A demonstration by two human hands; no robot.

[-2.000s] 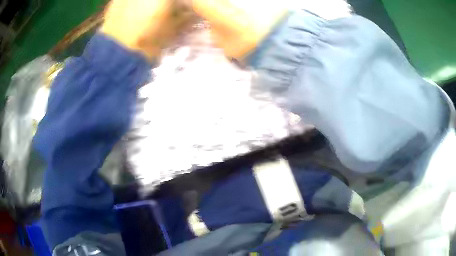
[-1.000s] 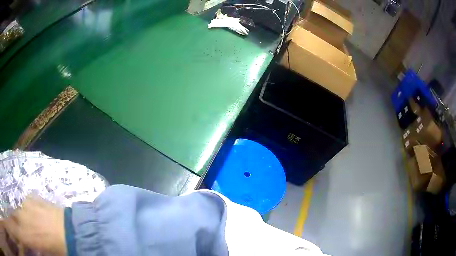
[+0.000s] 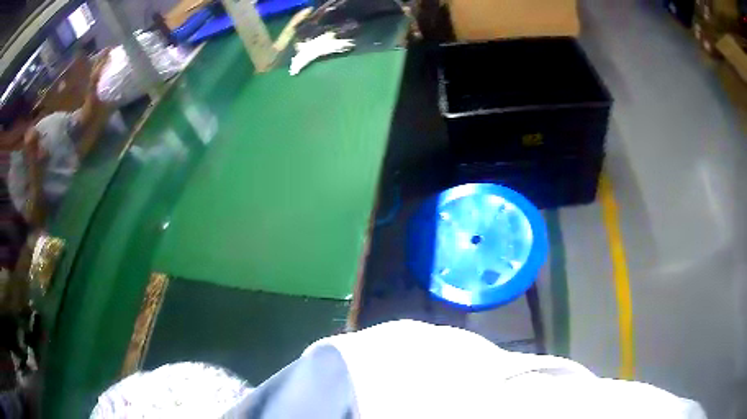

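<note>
A bulging clear bag of small white parts (image 3: 176, 394) lies at the lower left on the dark green bench surface (image 3: 254, 331), cut off by the bottom edge. My right arm, in a grey-blue and white sleeve, reaches across the bottom of the picture beside the bag. My right hand is below the bottom edge and out of view. My left hand is out of view too. What either hand holds is hidden.
A bright green surface (image 3: 287, 180) lies ahead, with a white glove-like item (image 3: 319, 51) at its far end. A round blue stool top (image 3: 477, 245) and a black crate (image 3: 524, 123) stand at right. People sit at far left near another white bag (image 3: 139, 69).
The view has swung. The white bag now shows only its top at the bottom edge. My right hand, seen at the bag before, has left the picture. The blue stool appears further right.
</note>
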